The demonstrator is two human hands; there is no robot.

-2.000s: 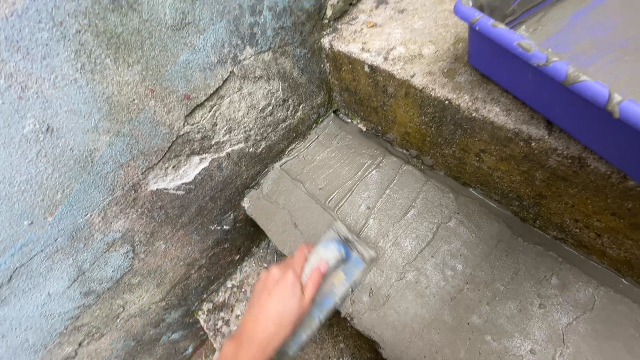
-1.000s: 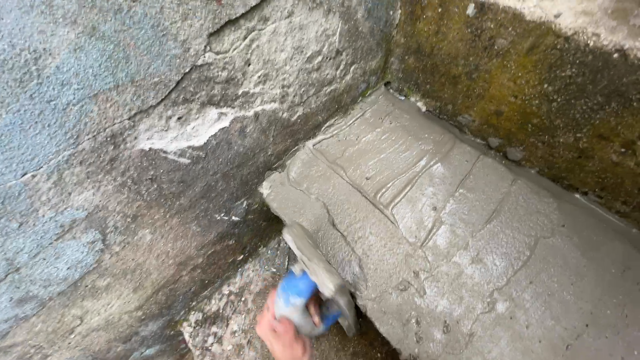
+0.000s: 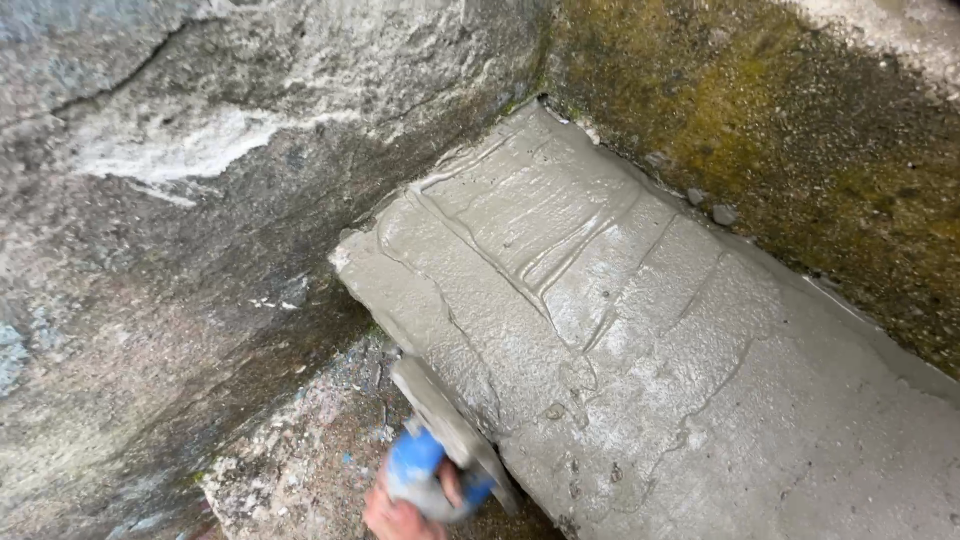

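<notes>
My left hand (image 3: 401,514), blurred at the bottom edge, is closed around the blue and grey handle of a plastering trowel (image 3: 442,412). The mortar-coated blade stands on edge against the front face of a step. Wet grey mortar (image 3: 637,337) covers the top of that step, with ridges and trowel lines towards the inner corner. Part of the front face is hidden behind the blade. My right hand is not in view.
A rough wall (image 3: 225,247) with a crack and a white patch rises at the left. Behind the mortar stands the mossy riser (image 3: 735,120) of a higher step. A lower rough step (image 3: 300,457) lies beneath my hand.
The trowel has gone from lying on the mortar's top, two seconds ago, to standing against the front edge. The view has moved closer, and the purple tub has left it.
</notes>
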